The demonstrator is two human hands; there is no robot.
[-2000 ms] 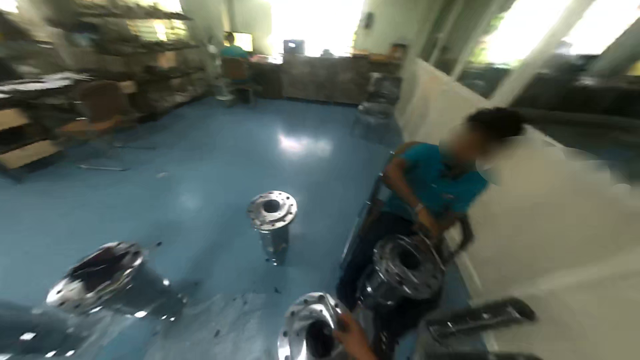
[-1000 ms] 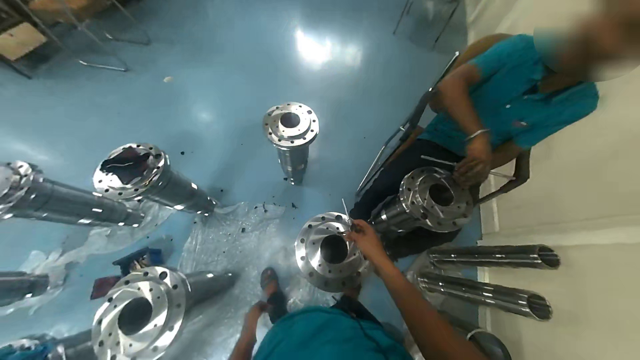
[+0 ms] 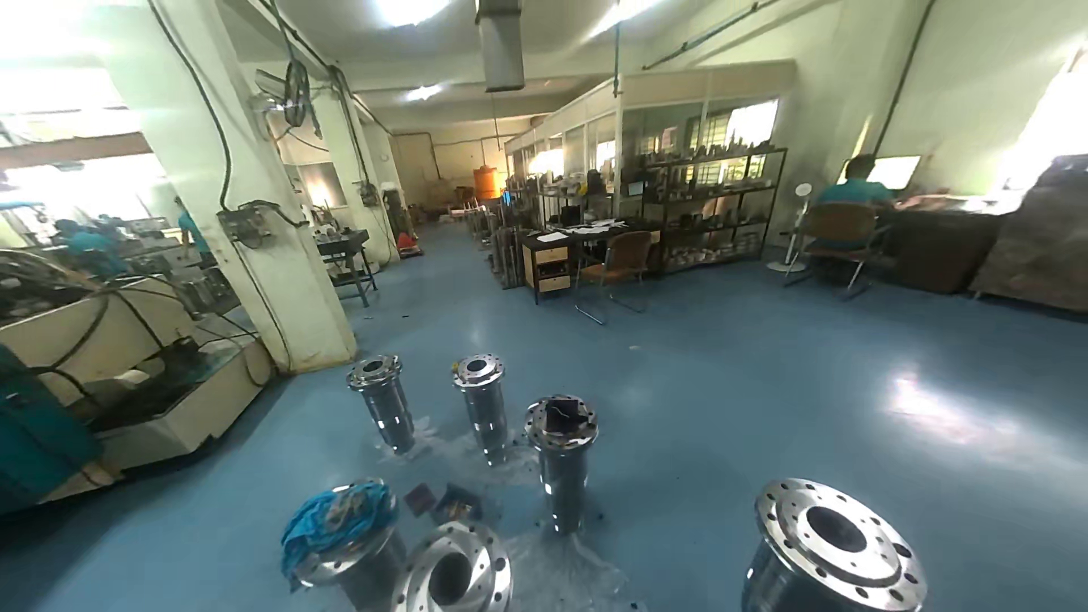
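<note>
Neither my left hand nor my right hand is in the head view. Several shiny flanged metal cylinders stand upright on the blue floor. The nearest on the right has a bolt-holed flange (image 3: 840, 544) with a round bore. At bottom centre is a flange with curved grooves (image 3: 455, 571). A blue cloth (image 3: 336, 520) lies over a cylinder left of it. Farther back stands a cylinder with a dark object on its flange (image 3: 561, 422), and beyond it two more, a middle cylinder (image 3: 484, 408) and a left cylinder (image 3: 384, 404).
Plastic sheeting (image 3: 557, 569) lies around the cylinder bases. A pillar (image 3: 255, 195) and a machine (image 3: 170, 408) stand at left. Farther back are a desk (image 3: 548, 263), a chair (image 3: 625, 259) and a metal shelf rack (image 3: 714, 204). A seated person (image 3: 854, 191) is at a screen at right.
The view has swung up and left across the room. The hands at the grooved flange and the seated co-worker beside it, seen one second ago, are out of frame.
</note>
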